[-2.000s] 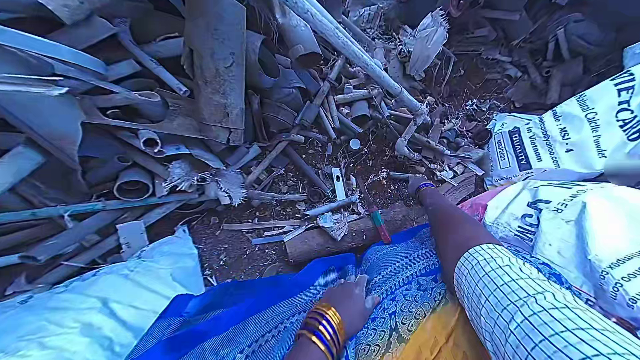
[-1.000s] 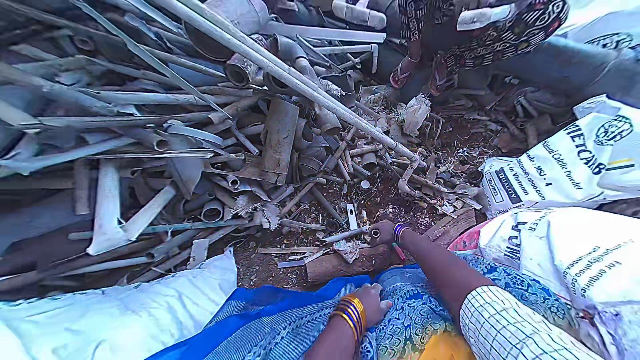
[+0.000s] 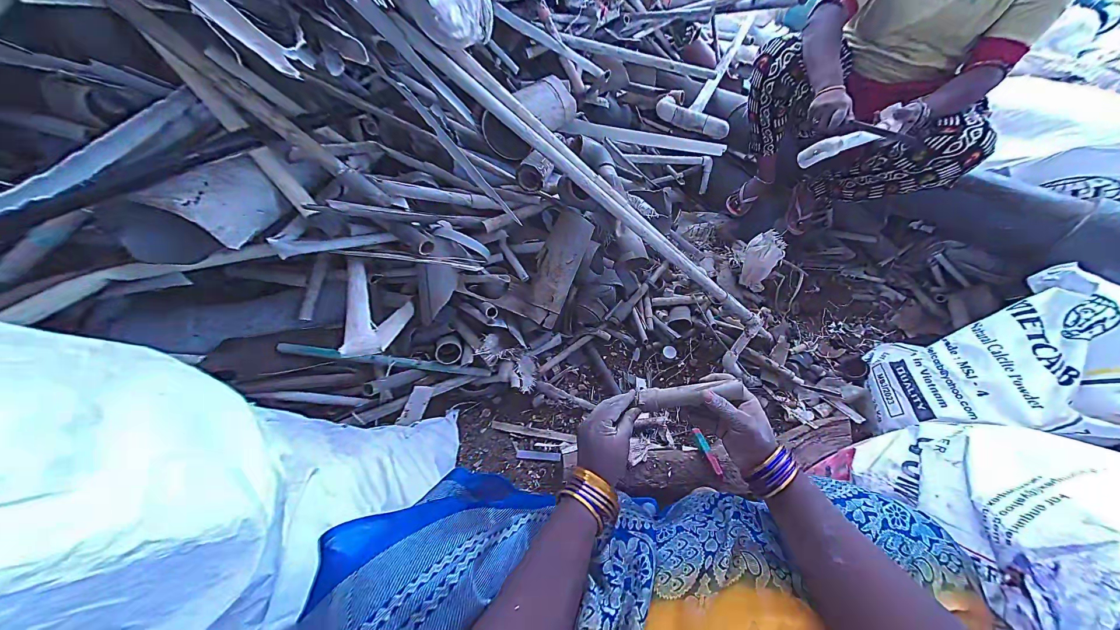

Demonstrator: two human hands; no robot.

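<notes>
A short piece of pale plastic pipe (image 3: 687, 396) lies level between my two hands, above the wooden log (image 3: 656, 468). My left hand (image 3: 607, 433) grips its left end between thumb and fingers. At its right end is my right hand (image 3: 742, 426), the fingers wrapped around and behind it. A small red and green object (image 3: 707, 451) rests on the log just below the pipe, near my right wrist. Scraps of pipe and debris lie on the soil beyond my hands.
A heap of pipe scrap (image 3: 420, 201) fills the left and middle, with a long pale pipe (image 3: 595, 179) slanting across it. White sacks (image 3: 131, 472) stand at the left, and printed sacks (image 3: 1006, 359) at the right. Another person (image 3: 884, 96) sits at the upper right, holding a pipe piece.
My left hand has risen from my lap to the pipe piece. My right hand has come back from the ground by the log and now holds the pipe too. The view has tilted up.
</notes>
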